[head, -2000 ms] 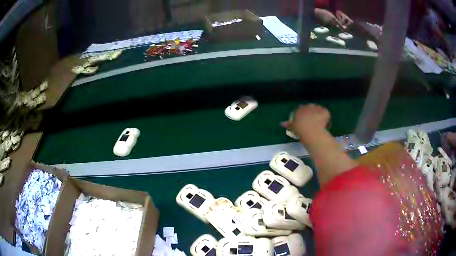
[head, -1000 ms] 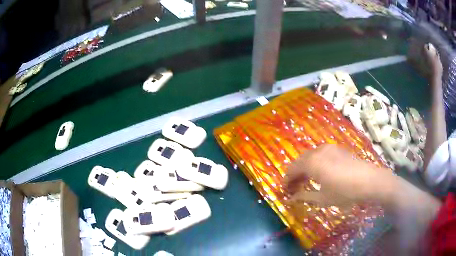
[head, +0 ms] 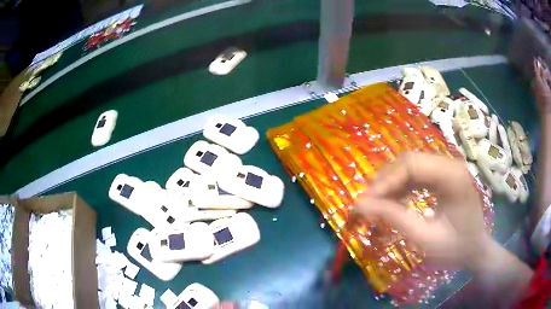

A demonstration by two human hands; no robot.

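My right hand (head: 432, 211) is over the orange-amber lead bundle (head: 338, 145); its thumb and fingers are pinched together and blurred. A blurred red wire (head: 339, 259) hangs below the fingertips, apparently from the pinch. My left hand (head: 226, 305) shows only as a small pinkish fingertip at the bottom edge, beside a cream housing (head: 196, 297) cut off by the frame; its grip is hidden. A loose, overlapping cluster of cream housings (head: 251, 186) with dark squares lies left of the bundle.
A cardboard tray (head: 84, 253) with white pieces stands at left, loose white pads (head: 130, 270) beside it. Beyond the metal rail (head: 163, 145) the green belt carries housings (head: 104, 128). A post (head: 334, 48) rises at the rail. A housing pile (head: 492, 154) and another person's arm (head: 542, 121) are at right.
The view has swung right, then slightly back. My right hand has moved from the belt onto the bundle and its fingers have closed. A fingertip and housing now show at the bottom edge.
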